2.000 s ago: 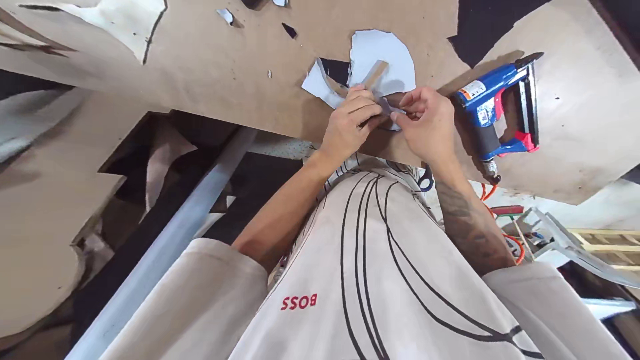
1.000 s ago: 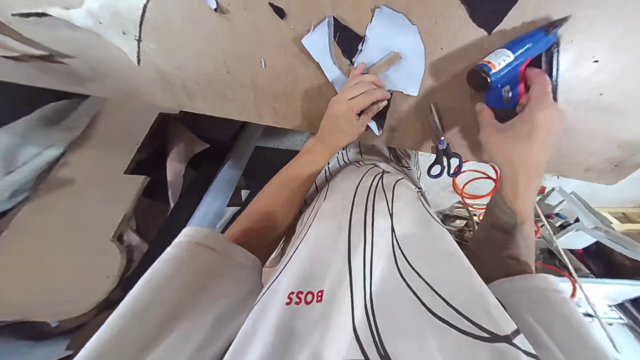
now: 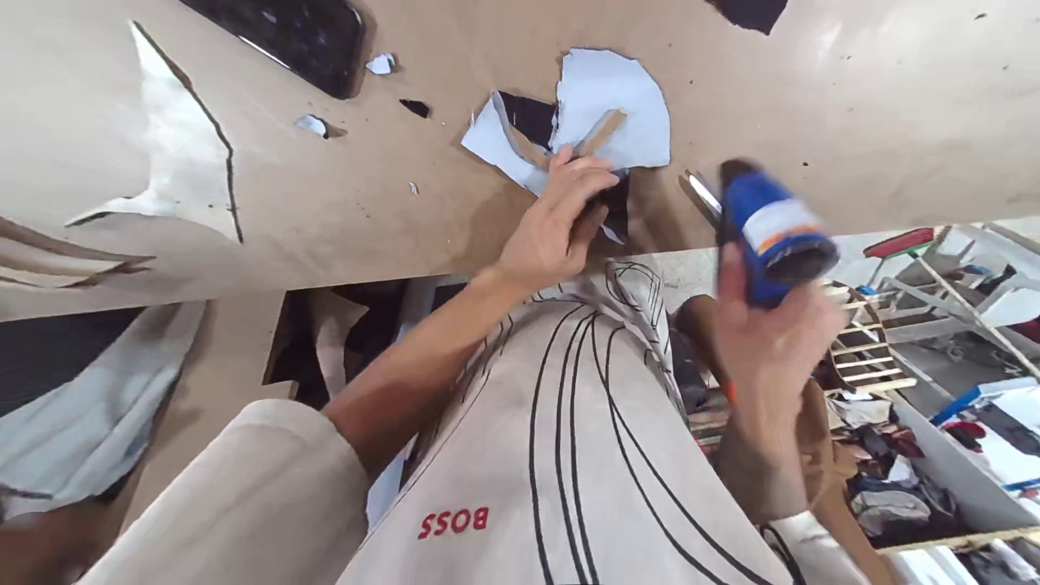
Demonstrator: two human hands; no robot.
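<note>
My left hand (image 3: pixel 561 215) presses on a small assembly at the table's front edge, its fingers bent over thin brown strips (image 3: pixel 603 134) and dark material. White-backed fabric pieces (image 3: pixel 615 97) fan out beyond the fingers, a dark patch between them. To the right, my right hand (image 3: pixel 772 325) grips a blue pneumatic stapler (image 3: pixel 772 223), blurred and raised near the table edge. Scissor blades (image 3: pixel 700 195) lie on the table just left of the stapler; the scissors' handles are hidden.
The brown tabletop (image 3: pixel 390 219) carries a black phone (image 3: pixel 292 41), small scraps (image 3: pixel 416 107) and a white cut piece (image 3: pixel 187 154) at left. Below right are a wooden slatted frame (image 3: pixel 865 341), a broom (image 3: pixel 898 242) and a bin of fabric scraps (image 3: pixel 959 455).
Two seconds ago both hands were at the strips and the stapler lay on the table. My right hand has since taken hold of the stapler and brought it left, towards my left hand.
</note>
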